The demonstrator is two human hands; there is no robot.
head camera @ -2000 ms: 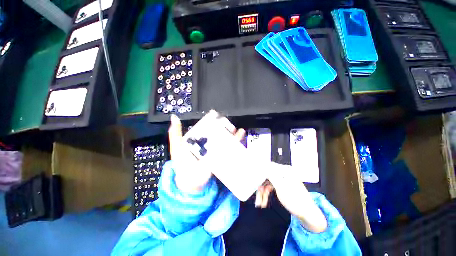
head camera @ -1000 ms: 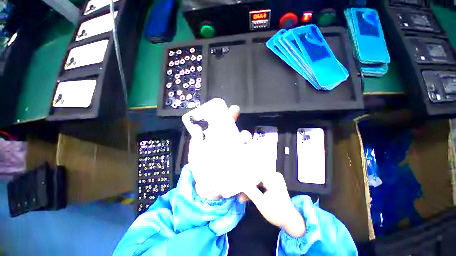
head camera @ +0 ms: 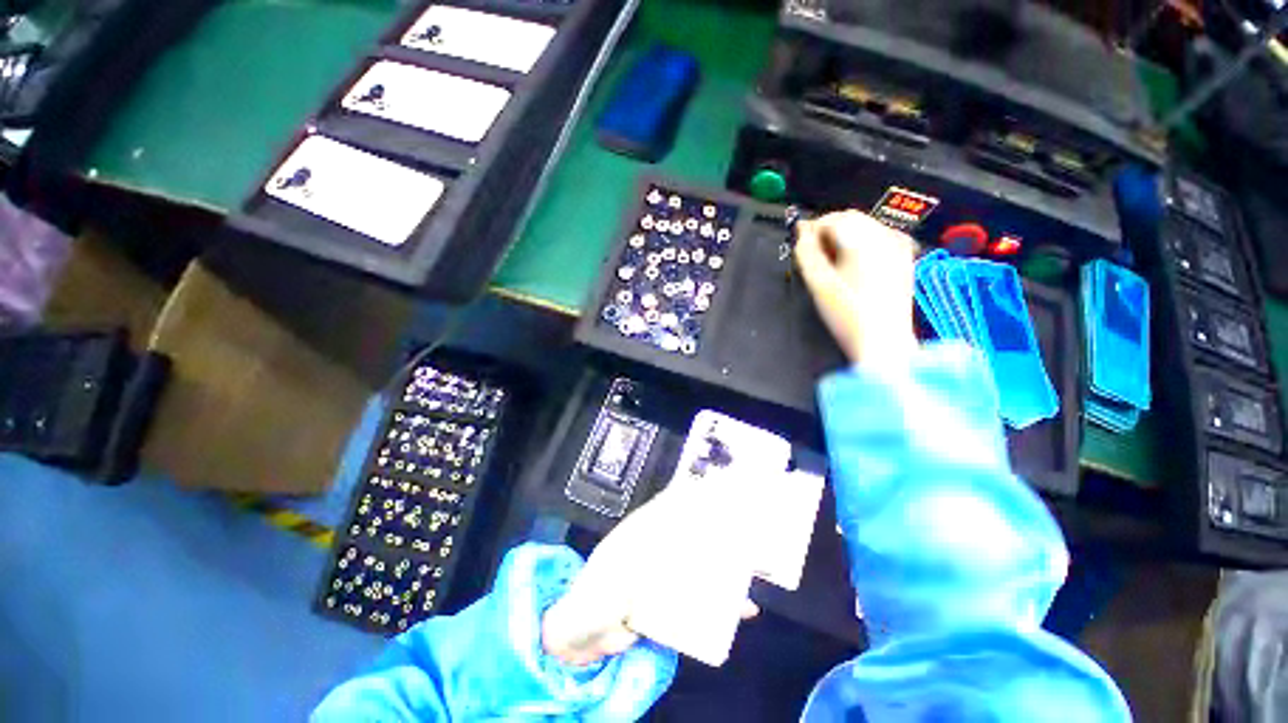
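Note:
My left hand (head camera: pixel 610 582) holds a white back cover (head camera: pixel 723 487) with its dark camera cluster at the top, above the lap tray (head camera: pixel 554 487). The hand and cover are overexposed. My right hand (head camera: pixel 853 283) is over the compartment tray (head camera: pixel 756 381), its fingertips bunched beside small dark parts (head camera: pixel 790 226) in the second compartment; whether it pinches one cannot be told. A dark phone body (head camera: pixel 613 459) lies in the lap tray's left slot. Another white cover (head camera: pixel 792 537) shows partly behind the held one.
Lens rings (head camera: pixel 667 271) fill the bench tray's left compartment; a narrow parts tray (head camera: pixel 413 494) lies left of the lap tray. Blue sheets (head camera: pixel 1006 332) fan at right. The press (head camera: pixel 961 156) stands behind. Side trays hold white covers (head camera: pixel 356 188) and dark bodies (head camera: pixel 1246 494).
The view has swung and shifted. My right hand has left the held cover and reached forward to the bench tray. My left hand still holds the cover. A dark phone body now shows in the lap tray.

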